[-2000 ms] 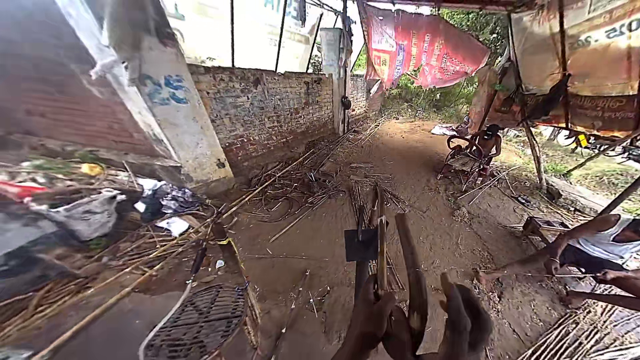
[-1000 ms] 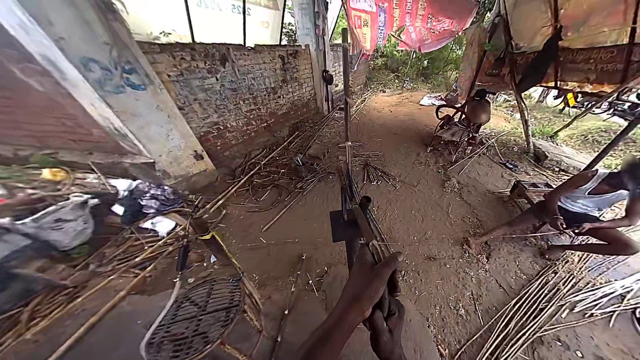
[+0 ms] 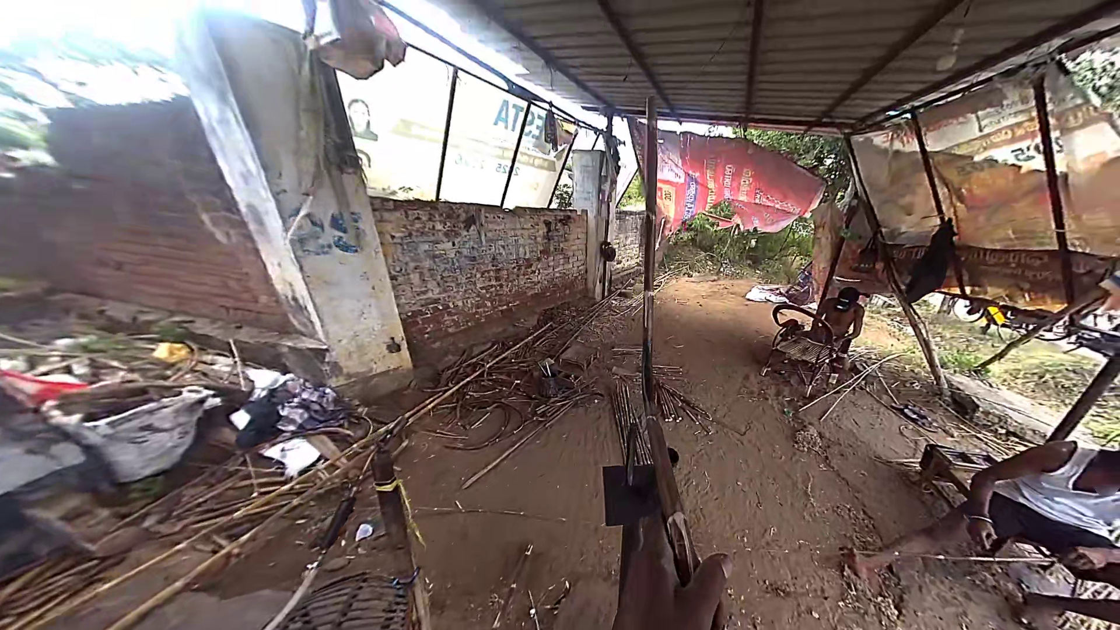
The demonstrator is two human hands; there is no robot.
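My left hand [image 3: 665,582] is at the bottom centre, its fingers closed around the lower part of a long wooden or cane pole [image 3: 648,332]. The pole stands nearly upright, reaching toward the roof, and its lower part slants toward me. A dark square plate [image 3: 628,495] is just left of the pole, above my hand; how it is fixed cannot be told. Behind the plate, a bundle of thin canes [image 3: 632,420] lies on the ground. My right hand is out of view.
Long canes [image 3: 490,367] lie along the brick wall [image 3: 490,262]. A woven cane frame [image 3: 350,604] is at lower left. One person [image 3: 1050,499] sits at right, holding a thin cane; another [image 3: 842,324] sits farther back by a cane chair [image 3: 801,346]. A metal roof [image 3: 700,52] is overhead.
My right hand, seen earlier near the left at the bottom, has left the view. The pole has come upright since the oldest frame. The view has tilted up.
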